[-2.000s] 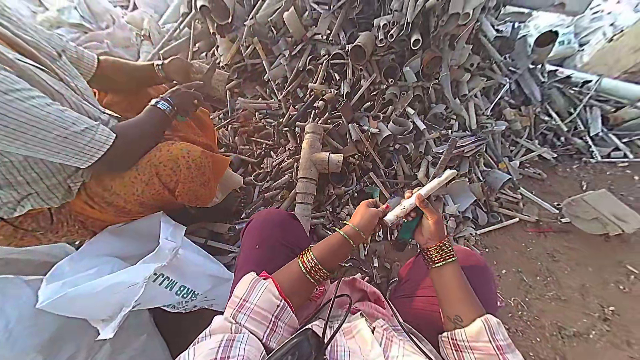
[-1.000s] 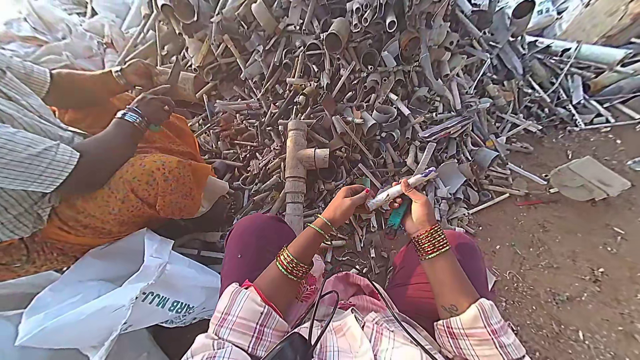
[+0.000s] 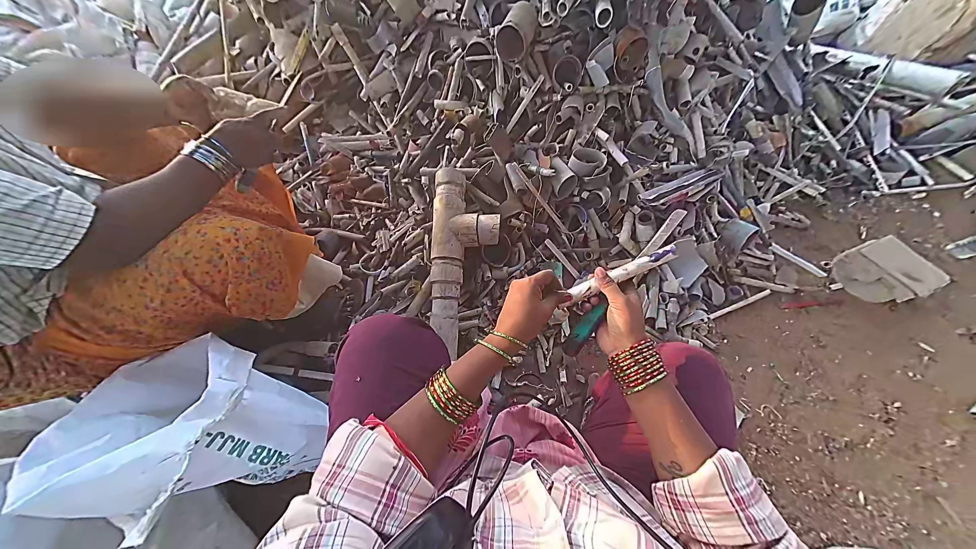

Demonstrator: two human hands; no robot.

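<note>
Between my hands, above my knees, lies a white plastic pipe piece point(image 3: 639, 265) with purple-blue marks at its far end. My left hand point(image 3: 532, 305) pinches the near end with its fingertips. Around the pipe's middle, my right hand point(image 3: 619, 314) has its thumb on top, and it also holds a tool with a green handle point(image 3: 587, 328) that points down and left. The tool's working part is hidden. A pipe tee fitting point(image 3: 450, 244) on a longer pipe stands just beyond my left knee.
A large heap of scrap pipe pieces point(image 3: 564, 160) fills the area ahead. At the left sits a person point(image 3: 175, 267) in orange cloth, beside a white woven sack point(image 3: 168, 427). Flat cardboard point(image 3: 888, 268) lies on the bare soil at the right, below long pipes point(image 3: 892, 72).
Two seconds ago the pipe piece pointed more steeply up and right; it now lies flatter, with its purple-blue marks showing. Both hands still hold it. The view has shifted slightly.
</note>
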